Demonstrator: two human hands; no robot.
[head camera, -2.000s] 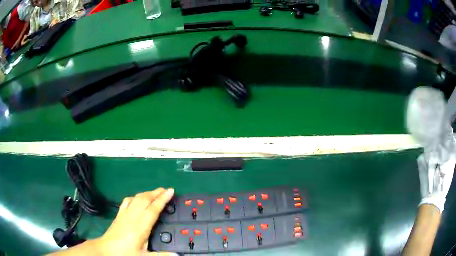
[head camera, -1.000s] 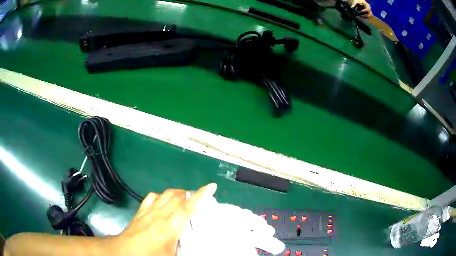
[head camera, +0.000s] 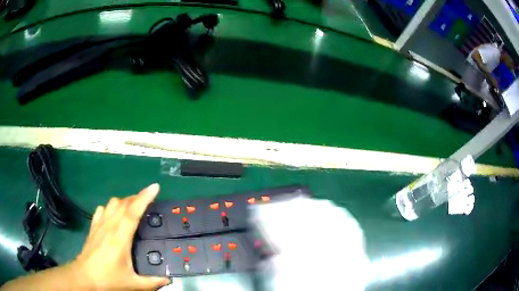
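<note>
Two black power strips (head camera: 199, 219) lie side by side on the green worktop, socket faces up with red shutters. My bare left hand (head camera: 114, 241) grips both strips at their cord end, thumb at the near edge and fingers at the far edge. My right hand (head camera: 313, 244), in a white glove and blurred, lies over the right end of the strips and hides it; its fingers cannot be made out. Looped black cords with plugs (head camera: 51, 187) lie left of the strips.
A short black bar (head camera: 211, 169) is taped beside the pale edging strip (head camera: 227, 149). A clear bottle (head camera: 429, 190) lies tilted by the post at right, beside a crumpled white glove (head camera: 461, 196). Beyond, two power strips (head camera: 68, 59) lie on the belt. A person (head camera: 486, 59) is at far right.
The gloved right hand has moved from the cord end toward the right end of the strips. My left hand now grips the strips' cord end. The camera view has turned.
</note>
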